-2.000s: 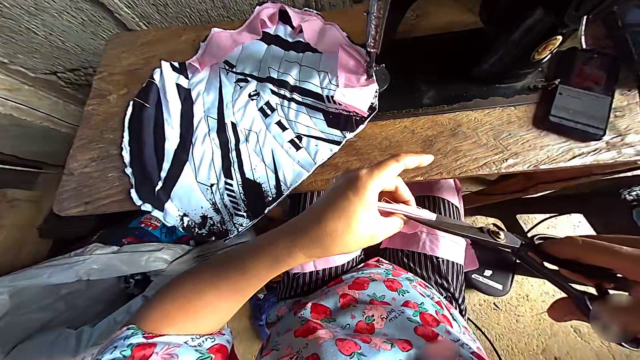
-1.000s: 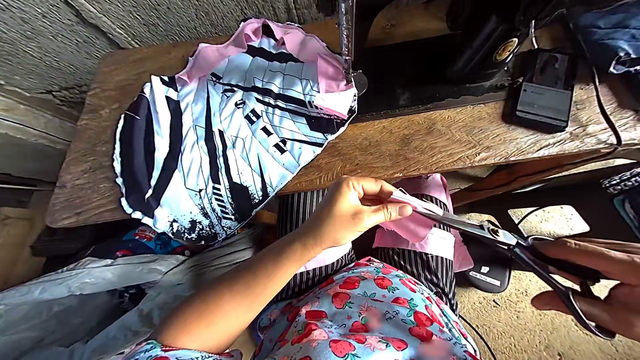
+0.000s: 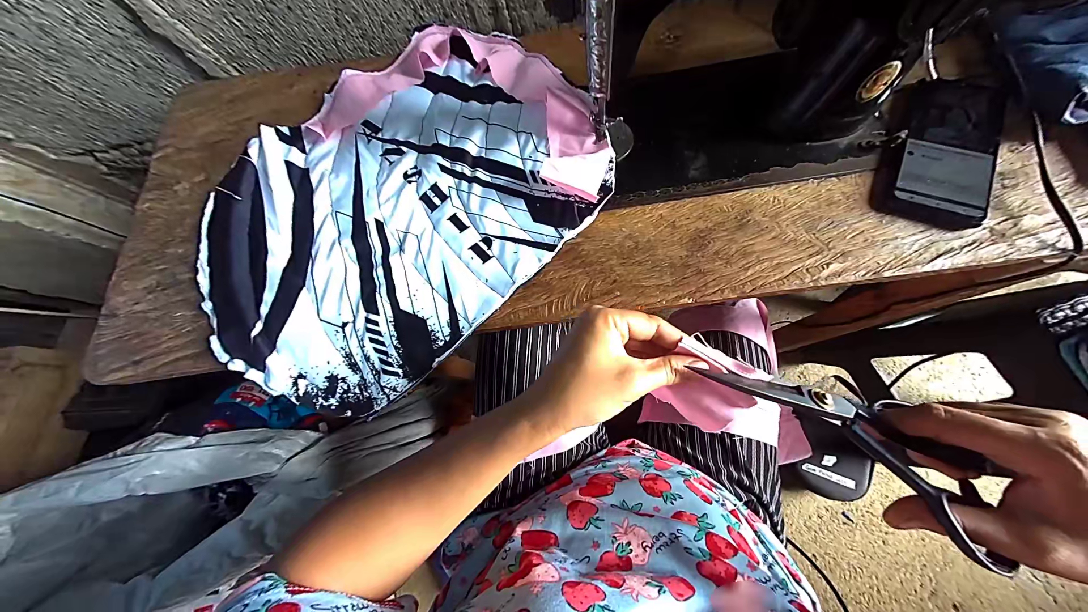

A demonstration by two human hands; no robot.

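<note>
My left hand [image 3: 612, 365] pinches the edge of a pink fabric piece [image 3: 701, 404] between thumb and fingers, above my lap. In my right hand [image 3: 1003, 476] are black-handled fabric scissors [image 3: 820, 399]; their blades lie along the pink fabric, with the tips beside my left fingertips. The blades look nearly closed. Part of the pink fabric drapes over my knees. On the sewing table lies a white and black printed fabric panel [image 3: 408, 229] with a pink strip [image 3: 476, 59] along its upper edge, its right side under the sewing machine's needle area.
A black sewing machine [image 3: 816, 102] stands on the wooden table [image 3: 731, 246]. A smartphone [image 3: 943, 153] with a cable near it lies at the right. Dark blue cloth [image 3: 1045, 51] is at the upper right corner. Grey plastic sheeting [image 3: 170, 510] lies at the lower left, and a black pedal-like object [image 3: 829, 463] is below.
The scissors' blades have moved along the pink fabric, close to my left fingertips. My left index finger, extended two seconds ago, is now bent onto the fabric. The view has shifted somewhat.
</note>
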